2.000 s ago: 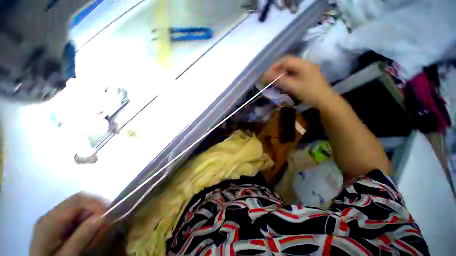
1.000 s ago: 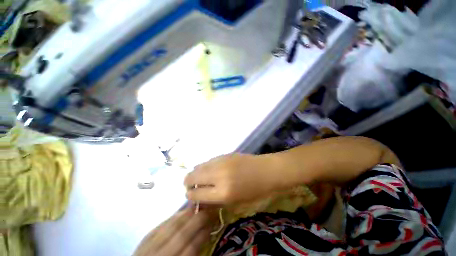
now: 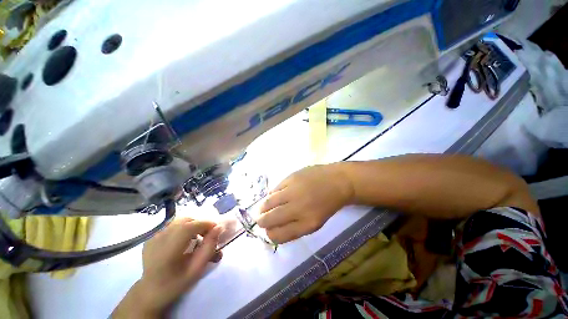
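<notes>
My right hand (image 3: pixel 305 205) is beside the needle area, its bent fingertips at a small shiny metal attachment (image 3: pixel 248 222). What its fingers grip is hidden. A thin pale strip (image 3: pixel 314 251) shows below this hand and crosses the table's front edge. My left hand (image 3: pixel 177 258) is on the white bed left of the attachment, thumb and fingers close together near the dark slot line. A small pale bit shows between them, too unclear to name. The presser foot and needle are lost in glare below the sewing machine head (image 3: pixel 212 124).
Blue-handled snips (image 3: pixel 355 117) and a pale yellow strip (image 3: pixel 318 131) lie behind my right hand. Ringed scissors (image 3: pixel 482 71) and a dark slim handle (image 3: pixel 459 90) lie at the right end. Yellow cloth is at left (image 3: pixel 56 240) and on my lap (image 3: pixel 373 268).
The view has moved closer to the machine head. My hands, first apart with a strip stretched between them, then together at the table's front edge, are now at the needle area.
</notes>
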